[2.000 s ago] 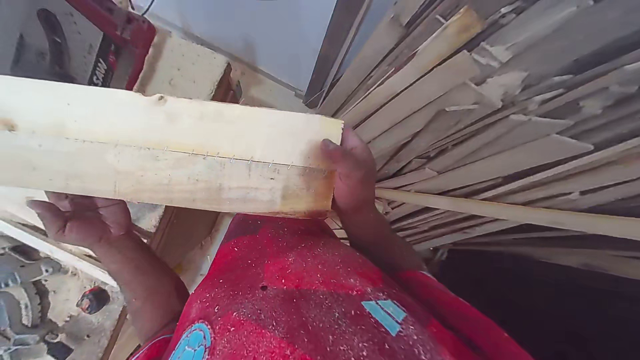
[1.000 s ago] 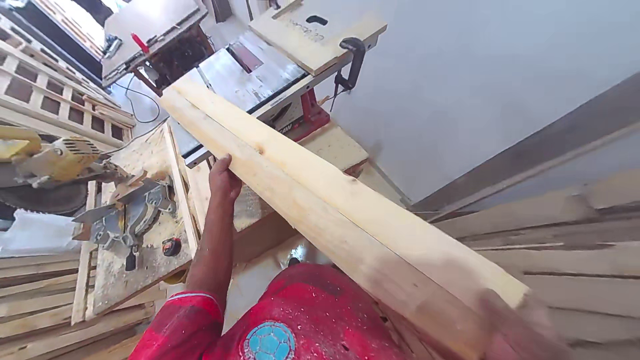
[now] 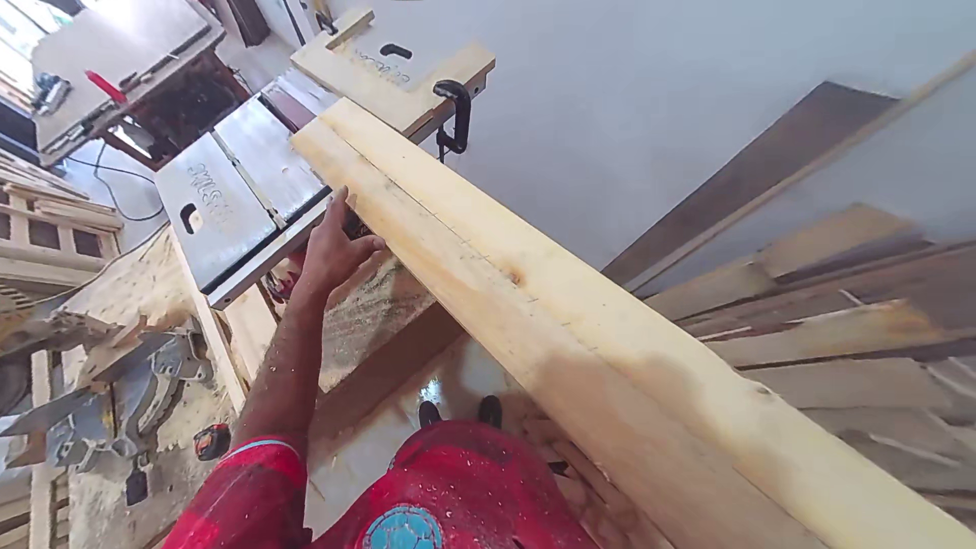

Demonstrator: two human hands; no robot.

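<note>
A long pale wooden board (image 3: 526, 282) with a lengthwise line or seam and small marks slants from the table saw to the lower right corner. Its far end lies over the edge of the metal table saw top (image 3: 252, 191). My left hand (image 3: 335, 248) is at the board's left edge near that end, thumb and fingers spread, the fingertips close to the wood; whether they touch it I cannot tell. My right hand is out of view. The board's near end runs beyond the frame.
A black clamp (image 3: 457, 114) grips a wooden panel (image 3: 412, 84) beyond the saw. A miter saw (image 3: 145, 381) and a tape measure (image 3: 212, 442) sit on the dusty bench at left. Stacked wood offcuts (image 3: 854, 381) lie at right. Another worktable (image 3: 122, 46) stands at upper left.
The board, earlier across my body, now points forward with its far end at the table saw. My right hand, seen at the near end before, has left the view. The view has swung toward the saw.
</note>
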